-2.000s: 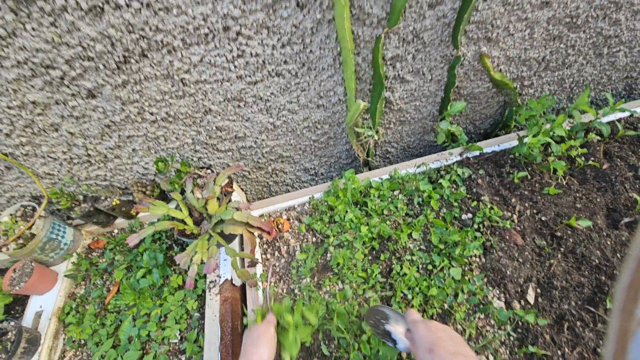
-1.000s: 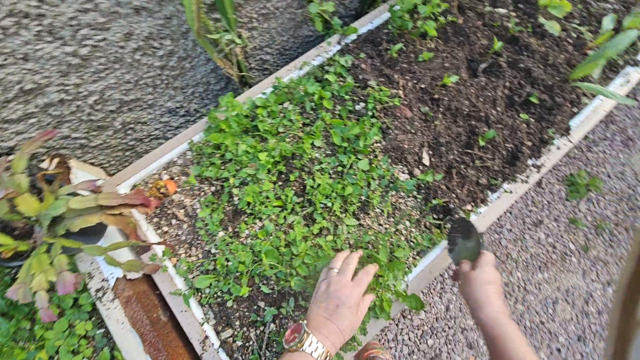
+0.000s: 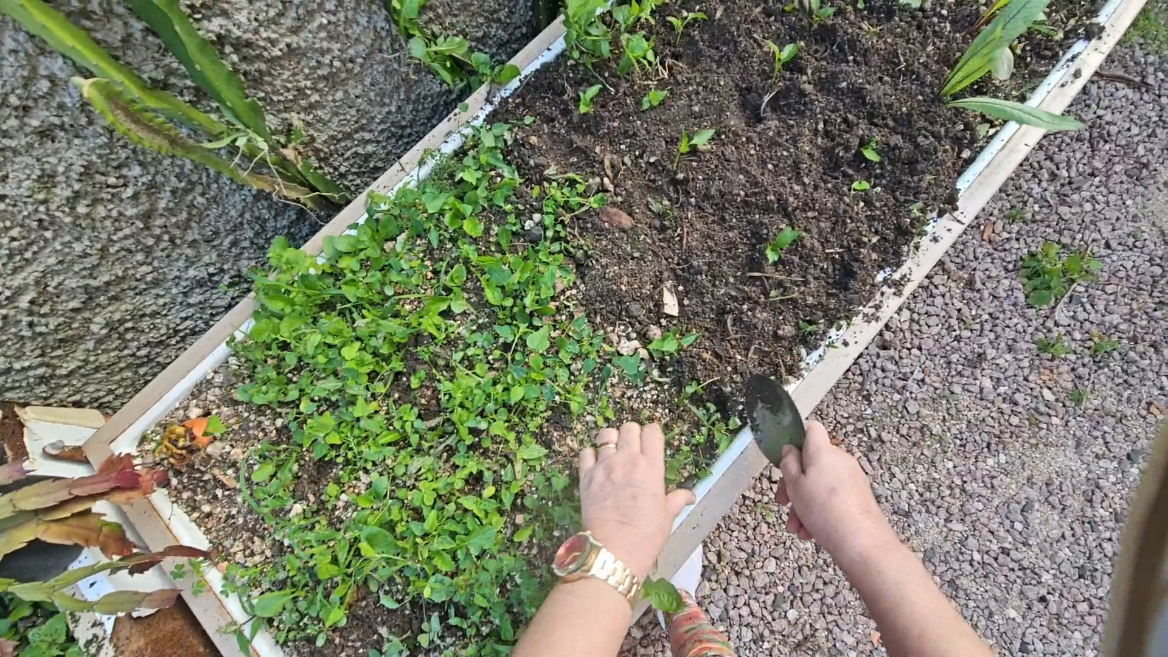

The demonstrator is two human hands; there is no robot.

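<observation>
My right hand (image 3: 830,484) grips a small metal garden trowel (image 3: 774,420) by its handle, the dark blade raised at the near edge of the planting bed. My left hand (image 3: 630,493), with a gold wristwatch (image 3: 598,564) on the wrist, lies palm down among low green plants (image 3: 438,392) beside that edge. Its fingertips reach toward stony soil; whether they pinch a stem cannot be seen. Dark loose soil (image 3: 730,210) with scattered seedlings (image 3: 783,245) fills the upper part of the bed.
A painted bed border (image 3: 912,265) runs diagonally beside gravel (image 3: 985,420). A rough wall (image 3: 137,246) with long cactus stems (image 3: 192,73) stands behind the bed. Another succulent plant (image 3: 82,511) leans over the lower left corner. Patterned fabric (image 3: 698,630) shows at the bottom edge.
The view has swung toward the right side of the bed. Green plants seen by my left hand two seconds ago are no longer there. The trowel has moved from over the plants to the bed's near border.
</observation>
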